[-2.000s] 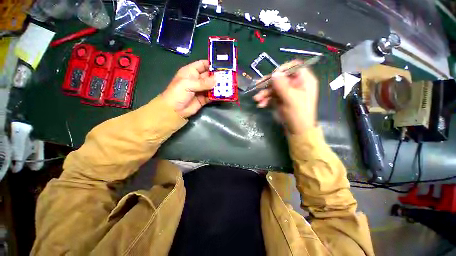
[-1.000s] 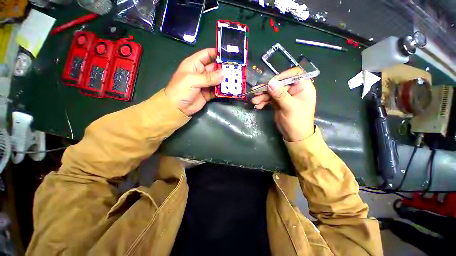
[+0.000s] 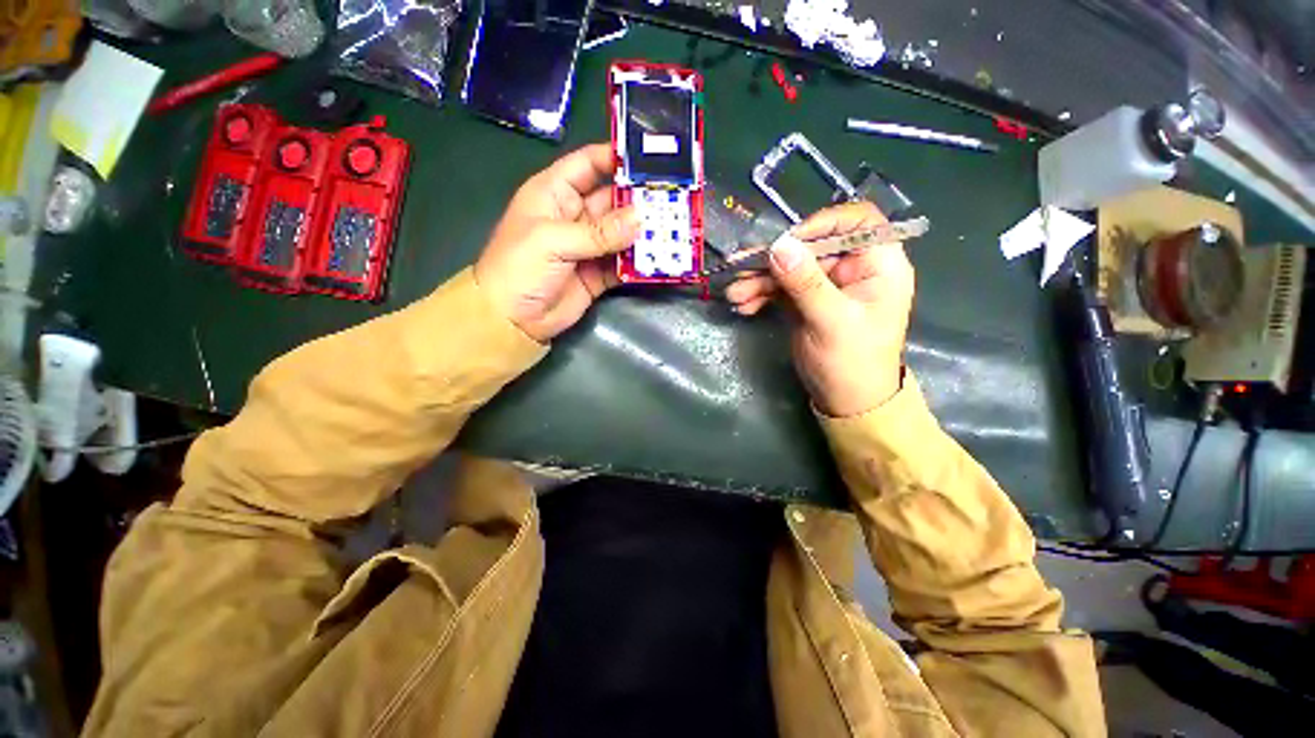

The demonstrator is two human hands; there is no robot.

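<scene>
My left hand (image 3: 555, 242) holds a red phone housing (image 3: 659, 173) upright, thumb on its white keypad area; a dark screen shows in its upper half. My right hand (image 3: 848, 310) is shut on silver tweezers (image 3: 865, 238), whose tips point left at the lower right edge of the housing. Whether the tips touch it or grip anything is unclear. A silver-grey front frame (image 3: 790, 170) lies on the dark green mat behind the tweezers, beside a small dark flat piece (image 3: 883, 189).
Three red housings (image 3: 286, 209) lie in a row at left. A smartphone (image 3: 525, 65) and clear bag lie at the back. A thin silver stick (image 3: 920, 134) lies behind the frame. A white bottle (image 3: 1118, 156), reddish-brown round tin (image 3: 1193, 277) and black cylinder (image 3: 1108, 418) are at right.
Since two seconds ago, my right hand has slowed and brought the tweezers to the housing's lower right edge. Since one second ago, the housing has shifted slightly left.
</scene>
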